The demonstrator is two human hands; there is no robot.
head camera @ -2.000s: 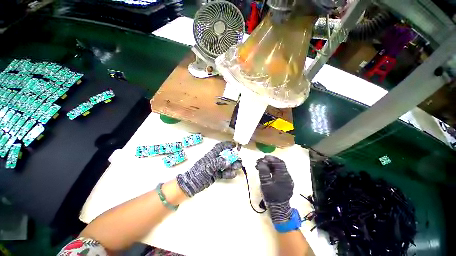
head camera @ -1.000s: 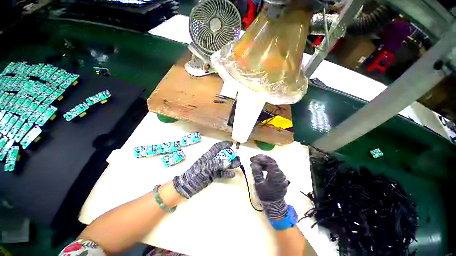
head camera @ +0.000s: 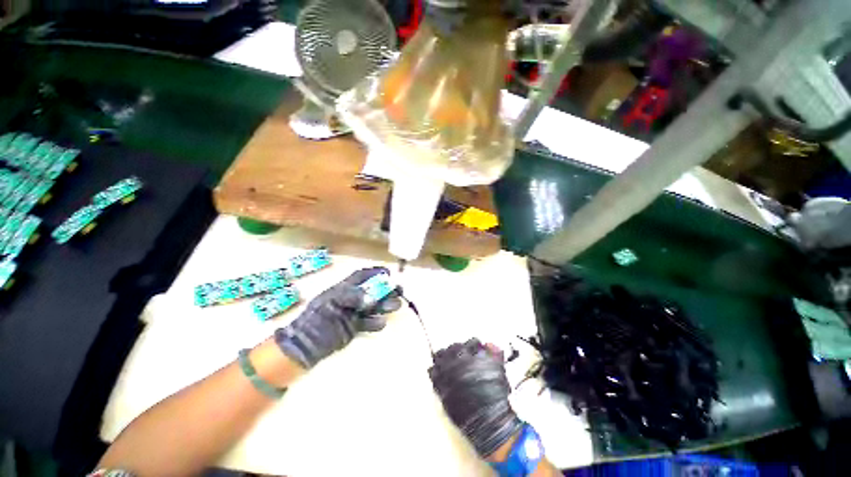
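My left hand (head camera: 328, 321), in a grey knit glove, holds a small teal circuit board (head camera: 378, 288) just below the tip of the white cone (head camera: 413, 216). A thin black cable (head camera: 422, 322) runs from the board down to my right hand. My right hand (head camera: 474, 391), in a dark glove, is lower and to the right, with curled fingers at the cable; whether it grips the cable is unclear. More teal boards (head camera: 244, 287) lie on the cream-white work board (head camera: 308, 410) left of my left hand.
Rows of boards (head camera: 20, 200) lie on the black mat (head camera: 84, 307) at left. A tangled black cable pile (head camera: 634, 359) is at right. Behind are a wooden riser (head camera: 299, 182), a small fan (head camera: 343, 47), a plastic-wrapped hood (head camera: 439, 102) and a slanted metal post (head camera: 644, 172).
The view has shifted right, so the bench things sit further left. My right hand has moved down, away from my left hand. My left hand still holds the board below the cone.
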